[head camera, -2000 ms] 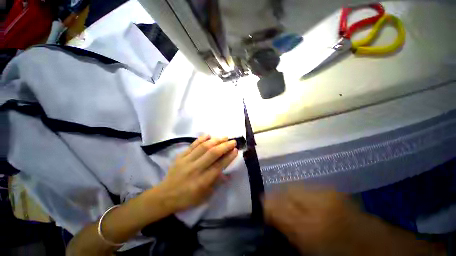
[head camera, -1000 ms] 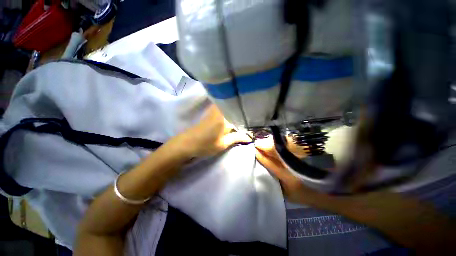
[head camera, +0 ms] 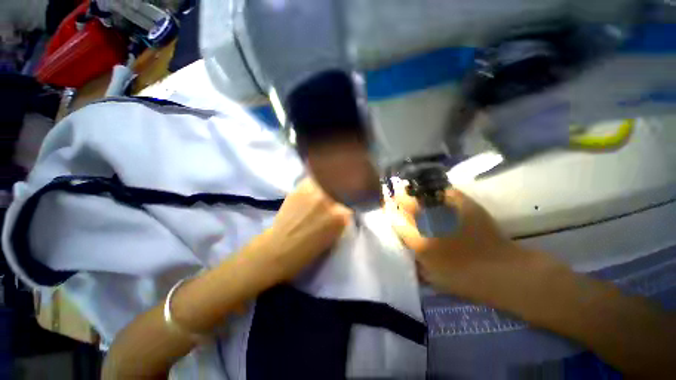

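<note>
A pale grey garment panel (head camera: 170, 156) with black strips spreads from the left across to the sewing machine head (head camera: 415, 96) and down to the lower middle. My left hand (head camera: 307, 226) is bent over the cloth just left of the needle area, its fingertips pinching the cloth and partly hidden by the machine. My right hand (head camera: 452, 234) is at the right of the needle area, behind a small grey knob-like attachment (head camera: 437, 220); its fingertips are by the cloth edge, and their hold is hidden. The needle itself is not visible. A dark panel (head camera: 296, 334) hangs below my left hand.
Scissors show a yellow handle (head camera: 604, 139) and a blade behind the machine, at the right. A ruler strip (head camera: 474, 320) runs along the table's front edge. A red object (head camera: 81, 52) stands at the upper left. A cardboard box (head camera: 70, 315) shows at the lower left.
The view has shifted, uncovering the yellow handle and more of my right hand. Since the oldest frame, both hands have moved up to the needle area and the cloth has moved with them.
</note>
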